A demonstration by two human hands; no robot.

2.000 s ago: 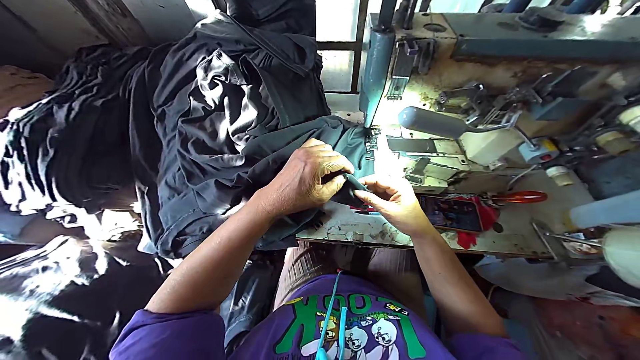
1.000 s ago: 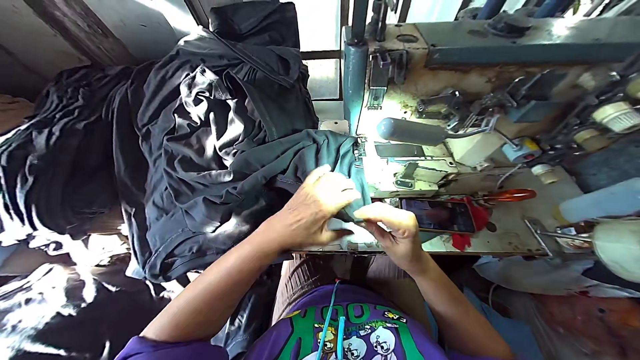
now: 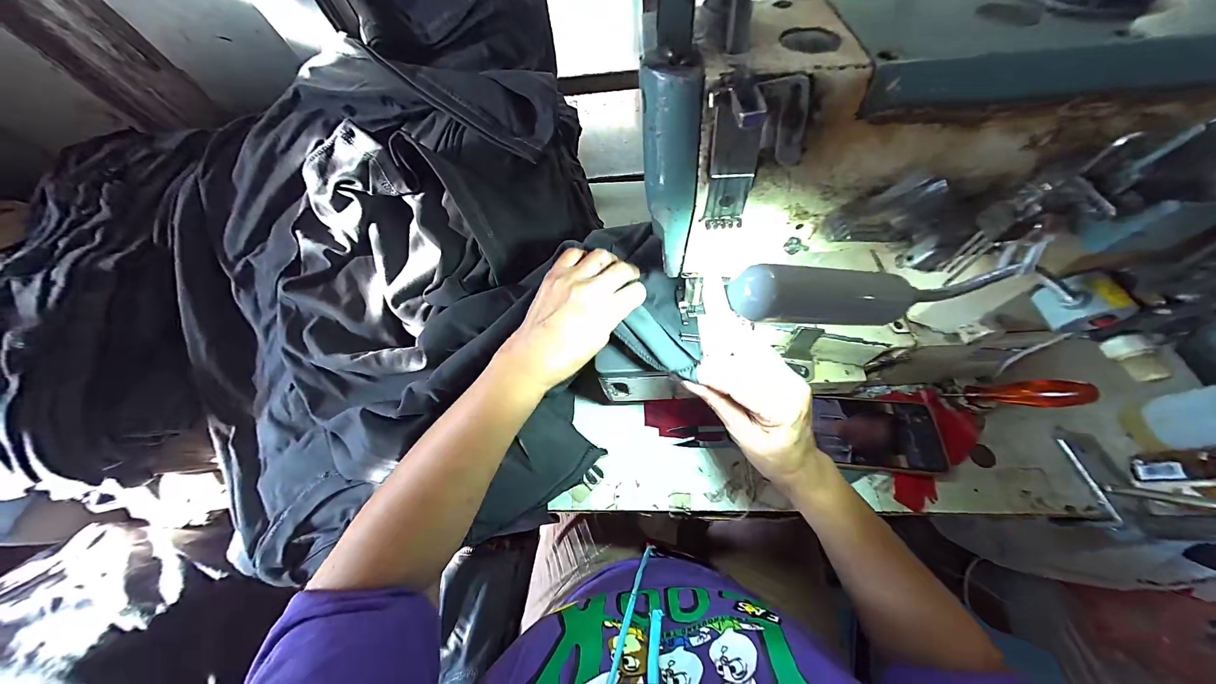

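Dark fabric (image 3: 456, 313) lies in a large heap left of an industrial sewing machine (image 3: 779, 180). My left hand (image 3: 579, 313) grips a fold of this fabric just left of the machine's needle area (image 3: 692, 309). At the front of the presser area, my right hand (image 3: 760, 399) pinches the fabric's edge between thumb and fingers. A seam shows in the folded cloth between both hands. Bright lamp light washes out the upper part of my right hand, and the needle itself cannot be made out.
A grey lamp (image 3: 822, 294) reaches over the machine bed. Right of my right hand lie a smartphone (image 3: 883, 432), a red cloth (image 3: 950, 427) and a screwdriver with an orange handle (image 3: 1040, 392). More dark garments (image 3: 104, 313) are piled at the far left.
Both hands have moved up toward the needle area with the fabric edge, which was held nearer the table's front edge before. The hands are farther apart than two seconds ago.
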